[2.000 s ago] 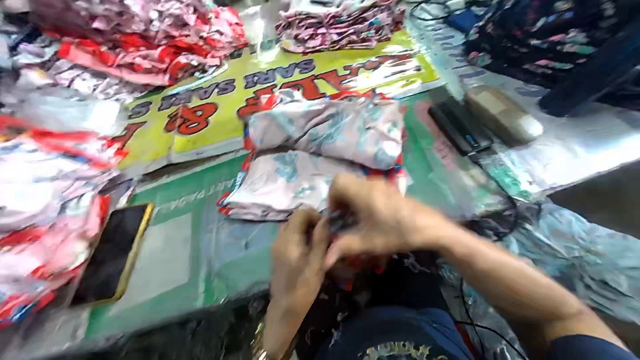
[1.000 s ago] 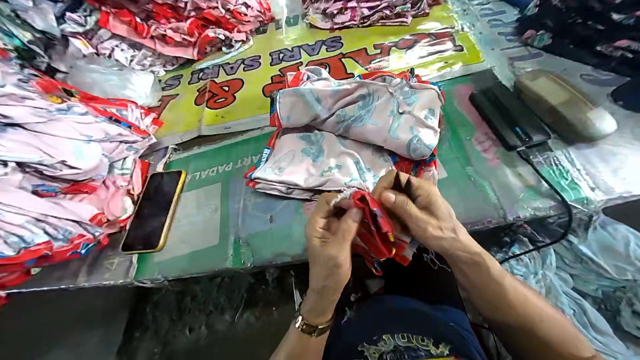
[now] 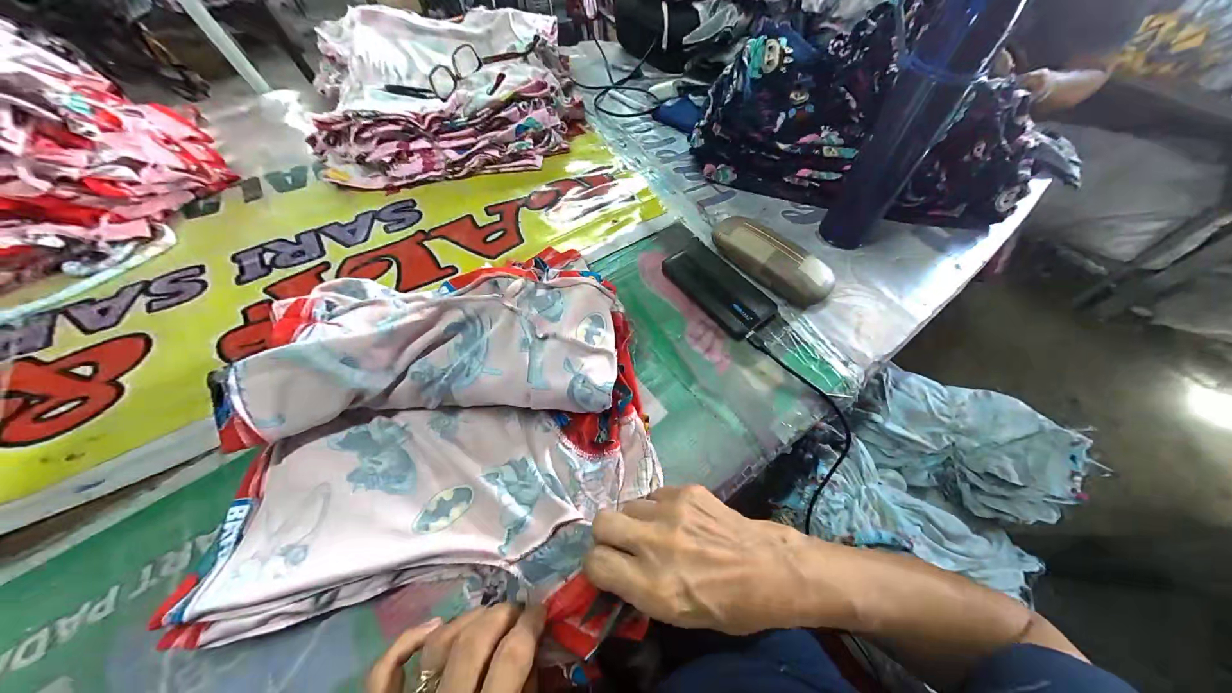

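A stack of pale printed garments with red trim (image 3: 385, 510) lies on the table in front of me, its upper part folded over. My right hand (image 3: 688, 558) is at the stack's near right edge, its fingers closed on a red part of the cloth (image 3: 577, 611). What looks like a small dark tool shows under those fingers, too hidden to name. My left hand (image 3: 472, 654) rests at the near edge, fingers bent against the cloth, with a ring on one finger; its fingertips are partly hidden, so its hold cannot be told.
A black power bank (image 3: 717, 294) with a cable lies beside a beige case (image 3: 773, 260). Behind are a garment pile with eyeglasses (image 3: 467, 67) on it, dark printed garments (image 3: 799, 125) and a blue post (image 3: 895, 144). Light blue cloth (image 3: 972, 443) hangs off the right.
The view has swung to the right. My hands have moved from holding up a red piece of cloth to the near edge of the stack, with the left hand lower.
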